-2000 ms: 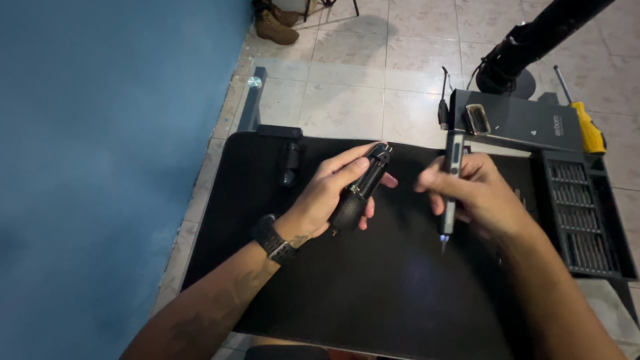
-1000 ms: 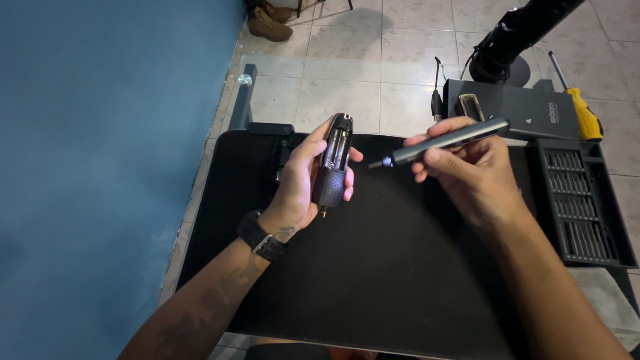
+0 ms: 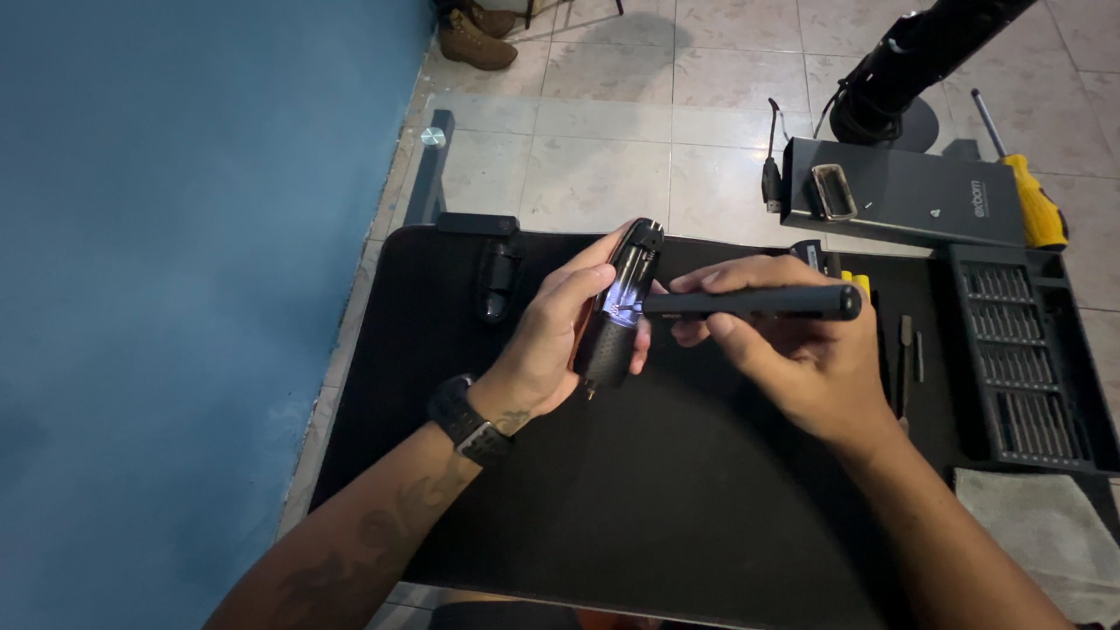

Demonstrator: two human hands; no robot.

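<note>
My left hand (image 3: 547,328) grips a black cylindrical handheld device (image 3: 608,350) with a knurled lower end, a small brass-coloured tip at the bottom and an open side showing its inside. In my right hand (image 3: 787,350) lies a dark pen-style electric screwdriver (image 3: 752,303), held almost level. Its lit end points left into the device's opening, where the light falls on the inner parts. Whether its bit touches anything there I cannot tell. A black plastic part (image 3: 497,282) rests on the mat to the left of my left hand.
A bit case (image 3: 1024,350) stands at the right, with a grey cloth (image 3: 1032,525) below it. Behind are a black box (image 3: 901,192) bearing a metal frame (image 3: 834,192), a yellow-handled screwdriver (image 3: 1039,201) and a black stand (image 3: 884,105). Tweezers (image 3: 904,367) lie beside my right hand.
The electric screwdriver, pointing down two seconds ago and held clear of the device one second ago, now has its lit end at the device's opening. My left hand has kept its hold.
</note>
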